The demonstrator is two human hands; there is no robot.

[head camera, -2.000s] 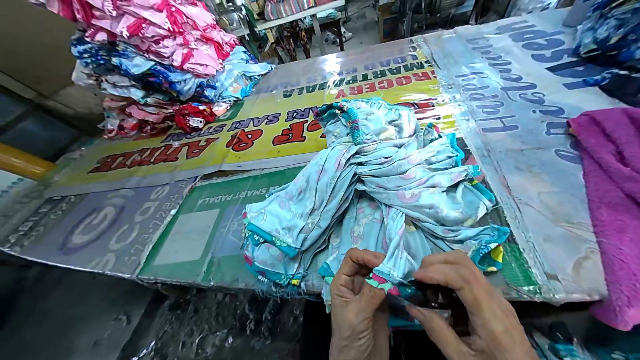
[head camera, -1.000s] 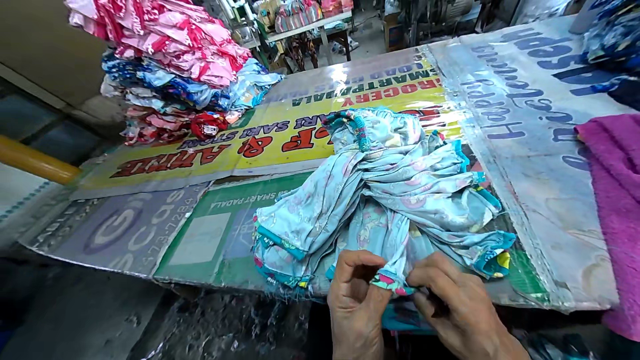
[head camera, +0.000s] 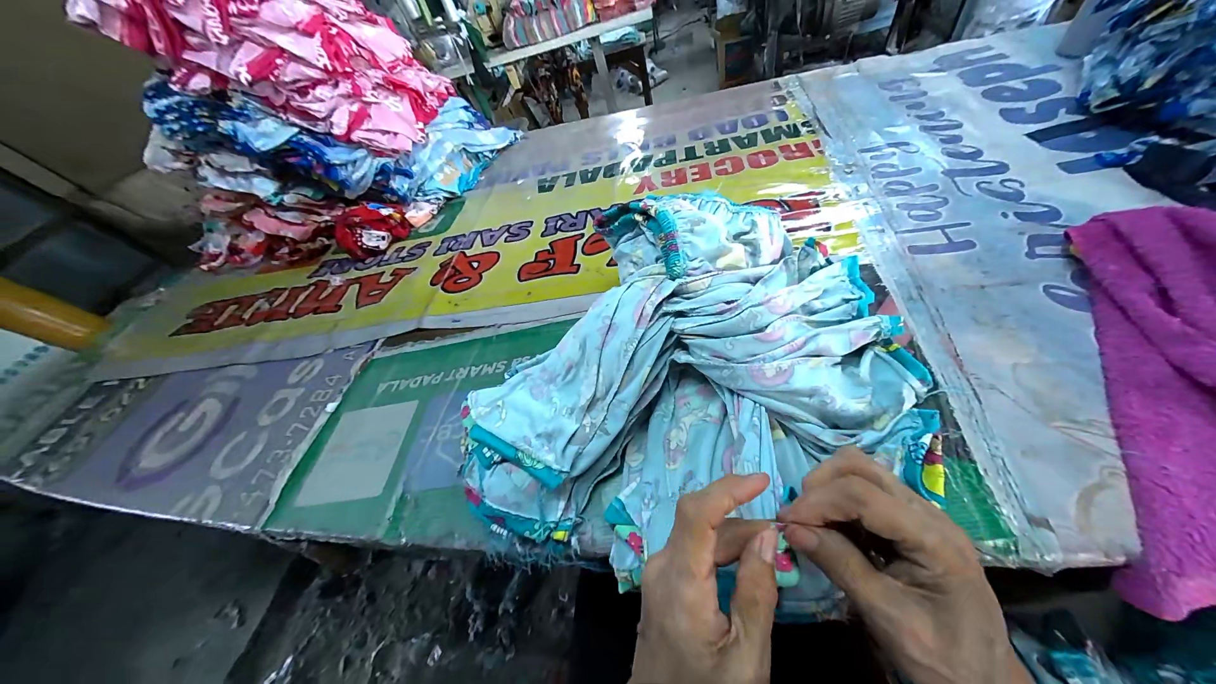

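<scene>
A bundle of light-blue printed garments [head camera: 665,342] with teal edging lies near the table's front edge, gathered at its middle. My left hand [head camera: 717,570] is at the bundle's front edge, thumb and a finger pinched together beside a teal, patterned hem. Close on its right, my right hand [head camera: 888,556] has thumb and index finger pinched together. A thin light strand, which looks like thread [head camera: 774,522], runs between the fingertips of both hands. The right palm is turned away, so anything inside it is hidden.
Stacked pink, blue and red garments [head camera: 285,104] stand at the back left of the banner-covered table [head camera: 532,294]. A magenta cloth [head camera: 1154,380] hangs over the right side, with dark blue fabric [head camera: 1154,76] behind. A shelf [head camera: 560,36] stands beyond.
Two seconds ago a dark object showed in my right hand; it is not visible now. My fingers have shifted from the hem to the thin strand, with my left index finger raised.
</scene>
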